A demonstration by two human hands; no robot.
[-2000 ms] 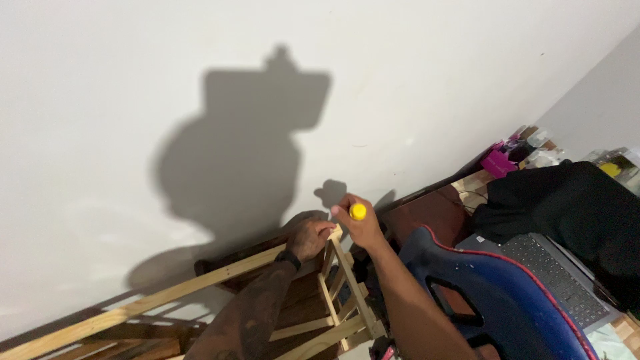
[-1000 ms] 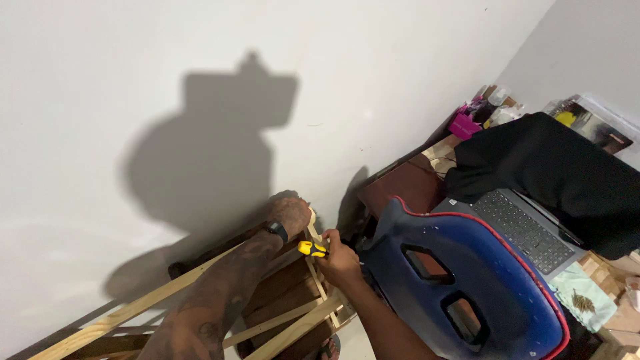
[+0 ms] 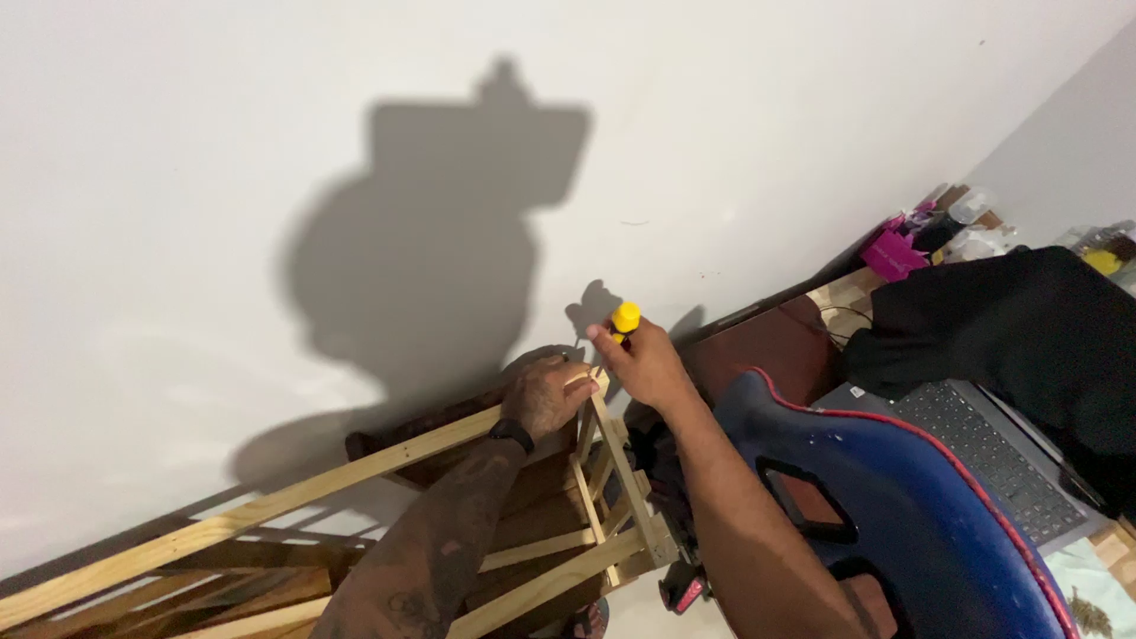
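A frame of light wooden slats point(image 3: 266, 506) stands along the wall, with an upright corner near the middle of the view. My left hand point(image 3: 546, 395), with a black band at the wrist, grips the top rail at that corner. Just right of it, my right hand point(image 3: 643, 359) is closed around a screwdriver point(image 3: 626, 318) with a yellow and black handle. The yellow handle end points up toward the camera. The fingers cover much of the tool, and its tip against the wood cannot be made out clearly.
A blue chair back point(image 3: 887, 497) with red edging stands close to my right forearm. Behind it are a laptop point(image 3: 985, 461), a black cloth point(image 3: 1003, 328) and a magenta container point(image 3: 892, 253) on a dark desk. The white wall point(image 3: 754, 133) rises directly behind the frame.
One second ago my right hand was lower beside the frame, with the yellow tool sideways. Now it is up at the corner with the handle end upward. The view has shifted.
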